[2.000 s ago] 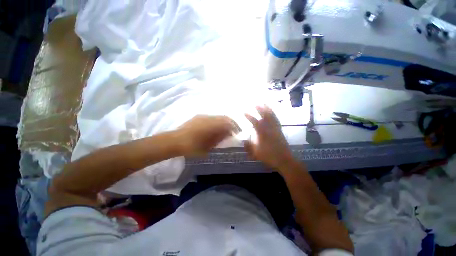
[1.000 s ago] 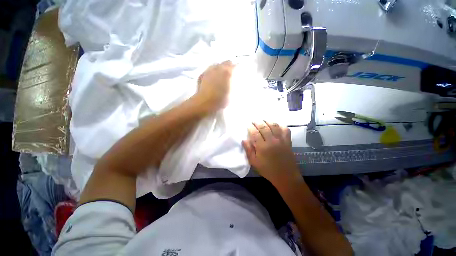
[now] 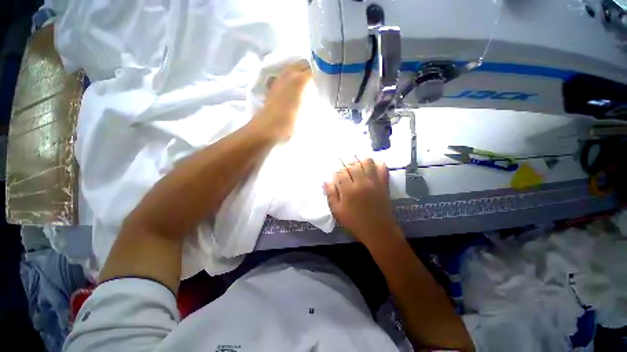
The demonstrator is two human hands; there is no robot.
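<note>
The white fabric garment piece [image 3: 158, 137] lies spread and wrinkled left of the needle, overexposed near the lamp light. My left hand [image 3: 283, 103] is on the cloth left of the machine head, with some cloth bunched at its fingers; glare hides whether it grips. My right hand [image 3: 359, 196] lies palm down at the cloth's right edge, in front of the presser foot [image 3: 379, 135], fingers slightly spread. The sewing machine head [image 3: 440, 62] stands above and to the right. Glare hides the cloth edge at the needle.
Thread snips [image 3: 482, 158] and a yellow chalk-like piece [image 3: 527, 177] lie right of the needle. Scissors [image 3: 599, 165] are at the far right. A measuring strip [image 3: 467, 206] runs along the front edge. Taped cardboard [image 3: 42, 130] is at left, white cloth heaps [image 3: 536, 289] at lower right.
Since the first frame my left hand has moved up and away from my right hand, onto the cloth beside the head. My right hand has flattened near the needle. The view has shifted.
</note>
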